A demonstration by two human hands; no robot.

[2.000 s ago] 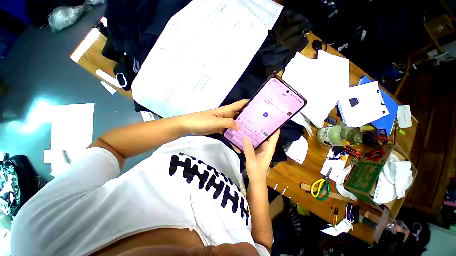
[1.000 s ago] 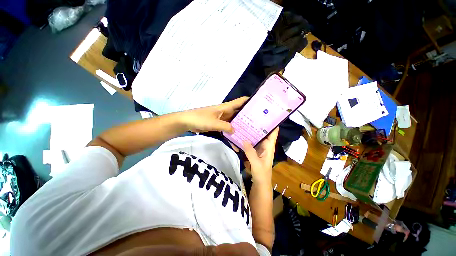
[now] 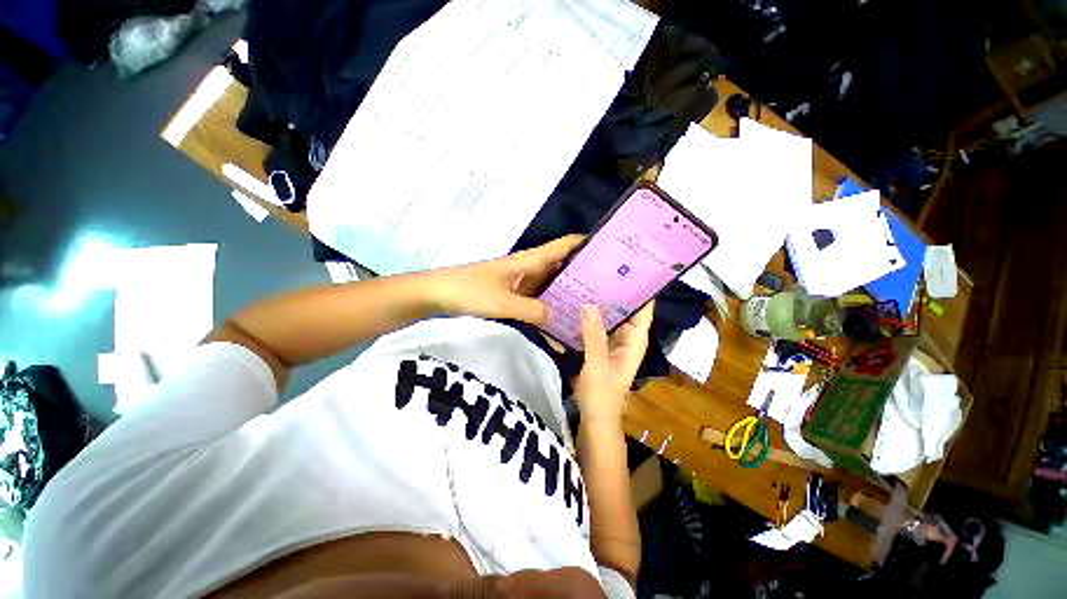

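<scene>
A smartphone (image 3: pixel 632 252) with a dark edge and a bright pink screen is held tilted in front of my white shirt. My left hand (image 3: pixel 506 284) grips its left side, with the thumb at the lower screen. My right hand (image 3: pixel 611 357) holds its lower right side, with the thumb over the lower screen. The fingers behind the phone are hidden. A large white paper pattern sheet (image 3: pixel 468 129) with thin lines lies beyond the phone, on dark fabric (image 3: pixel 585 187).
On the wooden table (image 3: pixel 690 404) at right are white sheets (image 3: pixel 755 199), a white card on a blue folder (image 3: pixel 901 281), a greenish jar (image 3: pixel 772 316), a green box (image 3: pixel 852 410) and small yellow-green scissors (image 3: pixel 749 441). White paper (image 3: pixel 170 293) lies on the floor at left.
The phone stays in both hands and has shifted only slightly. My thumbs have moved a little over the lower screen.
</scene>
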